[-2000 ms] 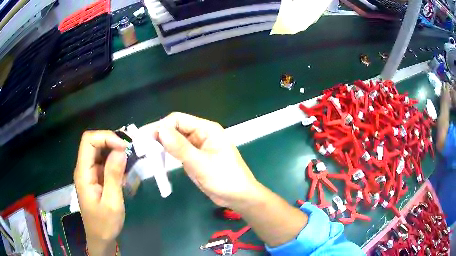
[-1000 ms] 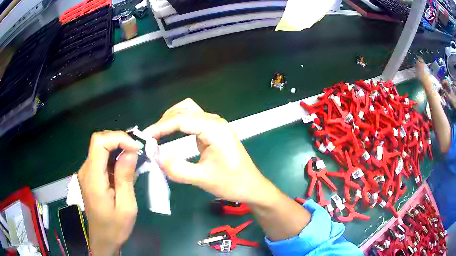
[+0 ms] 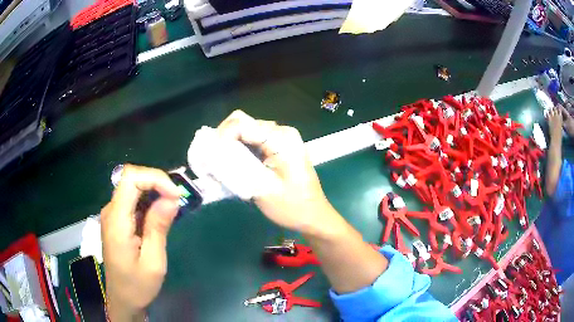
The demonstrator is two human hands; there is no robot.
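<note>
My left hand (image 3: 140, 233) pinches a small dark watch unit (image 3: 186, 192) with a pale edge between thumb and fingers, above the bench and belt edge. My right hand (image 3: 277, 170) holds a white wipe (image 3: 230, 162), bunched over its fingers, to the right of the unit and apart from it. Two red spring clamps lie on the green mat below my right hand: one (image 3: 296, 255) with a unit in its jaws, and a nearer one (image 3: 283, 295) also gripping a thin unit.
A large red clamp pile (image 3: 466, 170) is at right, with a pink tray (image 3: 457, 305) below it. Open units (image 3: 330, 100) lie on the green belt. Black trays stand at upper left. A phone (image 3: 88, 289), red bin (image 3: 39, 270) and crumpled tissue (image 3: 92, 239) are lower left. Another person's arm (image 3: 554, 154) is far right.
My right hand has moved the wipe up and away from the unit, and the wipe is now bunched, not hanging. The unit shows more in my left hand. The belt units have shifted left.
</note>
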